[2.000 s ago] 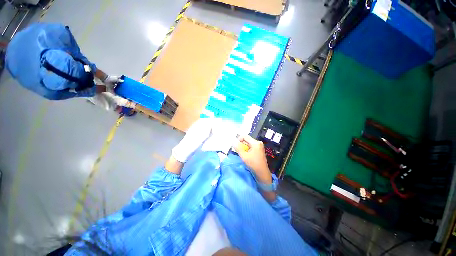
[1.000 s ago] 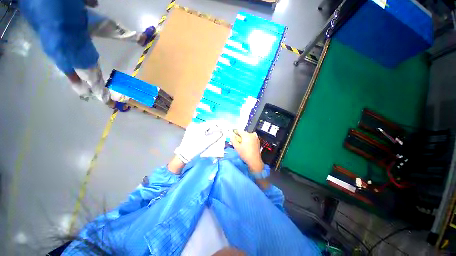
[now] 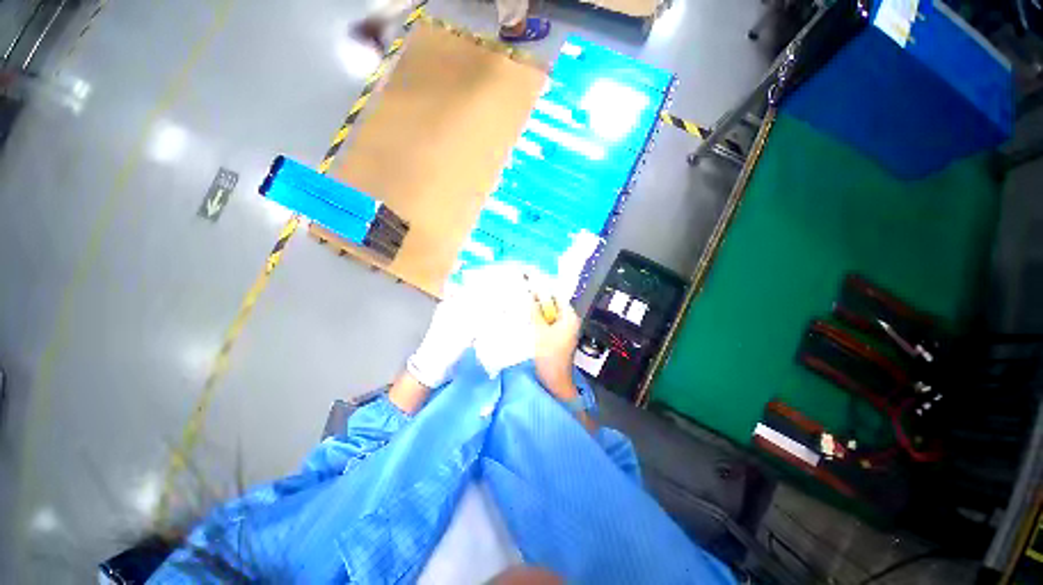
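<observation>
My left hand (image 3: 444,338), in a white glove, holds white paper slips (image 3: 499,341) in front of my smock; glare blurs the edge between glove and paper. My right hand (image 3: 555,343), mostly bare, is at the slips' right side with a yellow tape roll (image 3: 548,309) at its fingers. Just beyond my hands lies a row of blue battery packs (image 3: 560,160), side by side, with white slips along their left ends. More white paper (image 3: 580,256) lies on the near right end of the row.
A separate blue pack (image 3: 323,203) stands at the left edge of the brown board (image 3: 440,126). A black case (image 3: 636,299) with white labels sits right of the row. A green bench (image 3: 789,263) holds dark cable assemblies. A person's feet (image 3: 524,27) are at the top.
The other person has moved from the left to the top edge, leaving the separate pack standing. My right hand has moved in against the slips, and the yellow tape roll shows more clearly.
</observation>
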